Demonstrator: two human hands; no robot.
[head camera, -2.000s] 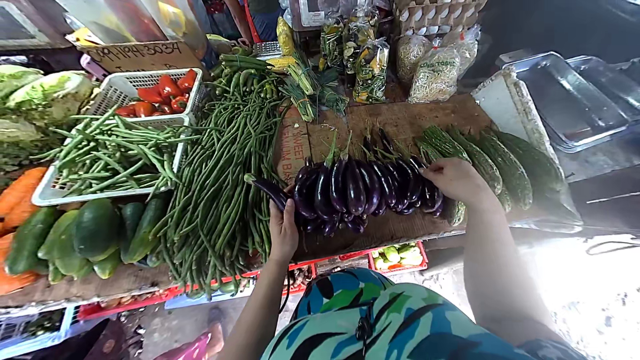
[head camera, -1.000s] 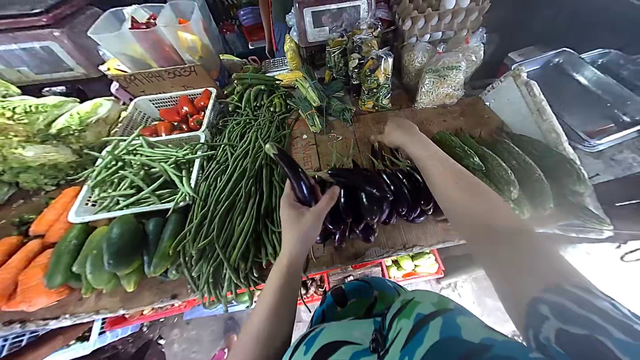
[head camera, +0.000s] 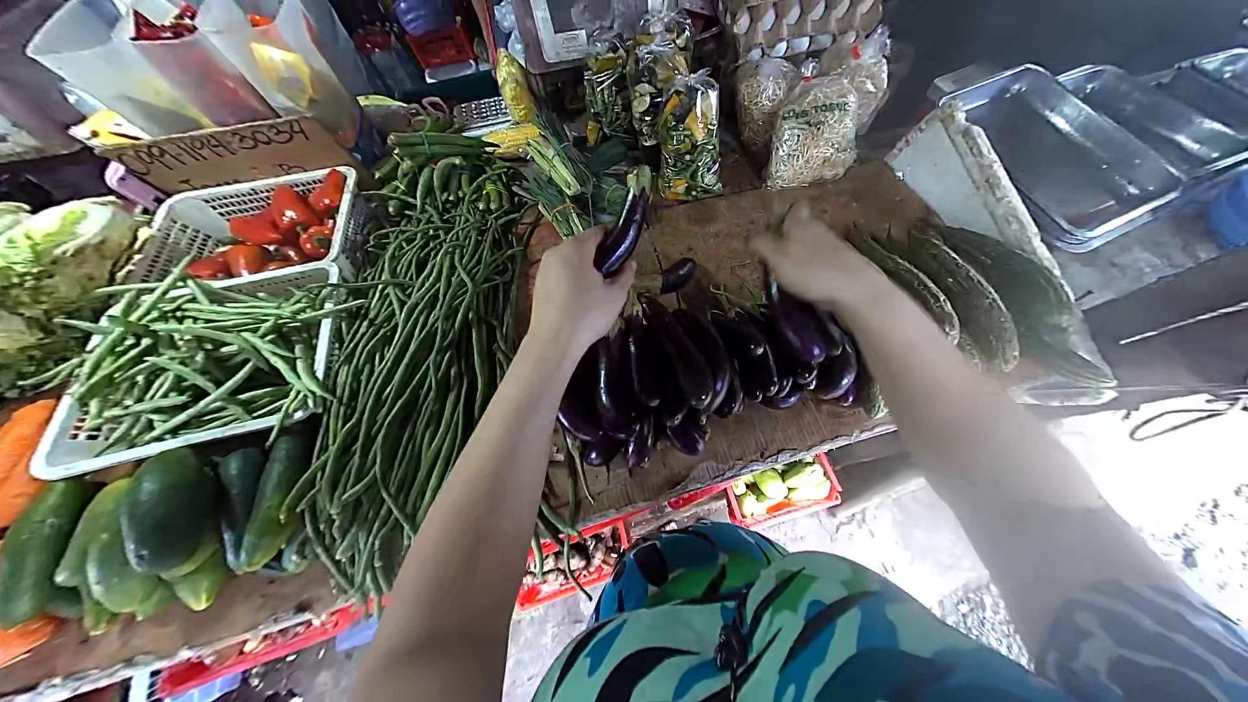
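Observation:
My left hand (head camera: 583, 283) is closed around a small dark purple eggplant (head camera: 624, 232), raised above the wooden board with its stem end up. Below it, a row of glossy eggplants (head camera: 682, 361) lies side by side on the board, stems toward the back. A separate small eggplant (head camera: 677, 276) rests behind the row. My right hand (head camera: 801, 255) is over the row's right end, near an upright eggplant stem; it is blurred, so whether it grips anything is unclear.
Long green beans (head camera: 419, 361) lie left of the eggplants, beside a white basket of green beans (head camera: 331, 336). Ridged green gourds (head camera: 965, 292) lie at right. Bagged vegetables (head camera: 690, 136) and bagged sprouts (head camera: 814, 136) stand behind. Metal trays (head camera: 1102, 156) are at far right.
My left hand has moved toward the back of the board, holding an eggplant. My right hand has come back from behind the row to its right end.

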